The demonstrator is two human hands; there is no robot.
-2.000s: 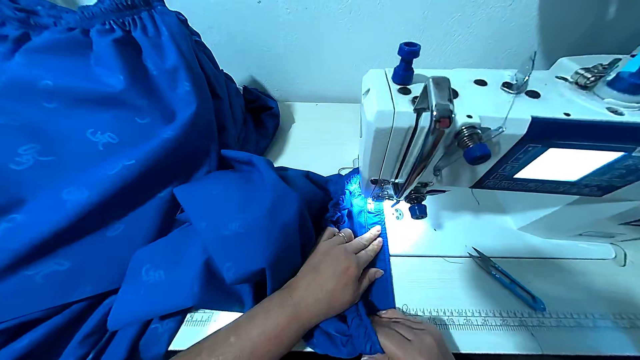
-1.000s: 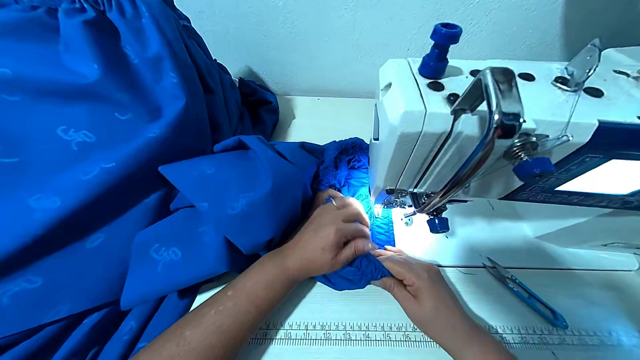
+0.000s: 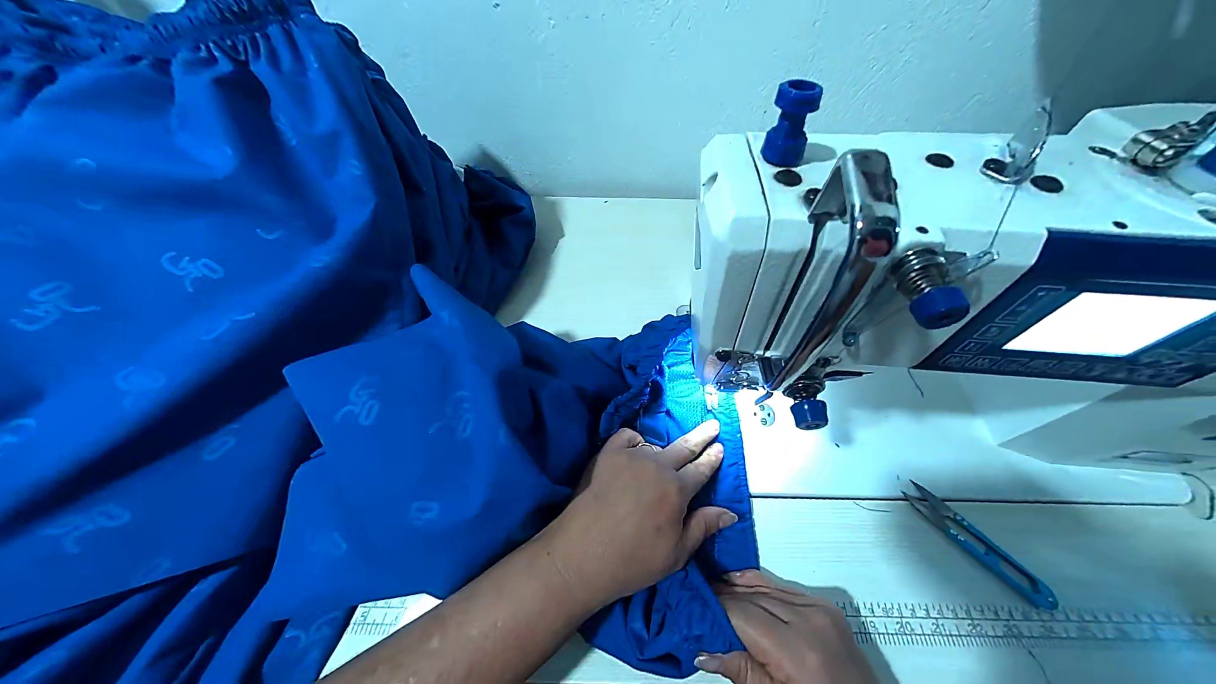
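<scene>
Blue printed fabric with a gathered band runs under the presser foot area of a white industrial sewing machine. My left hand lies on the band just in front of the needle area, fingertips pressing it flat, a ring on one finger. Lower down, my right hand grips the band's near end, the cloth between thumb and fingers. The machine's lamp lights the band brightly at the needle, and the needle tip itself cannot be made out.
Blue thread snips lie right of my hands, beside a measuring scale along the table. A large blue gathered garment is heaped at the left. The wall stands behind. Loose thread bits lie near the snips.
One second ago my hands were close together at a bunched part of the band. Now my right hand is lower, and the band lies straighter between them.
</scene>
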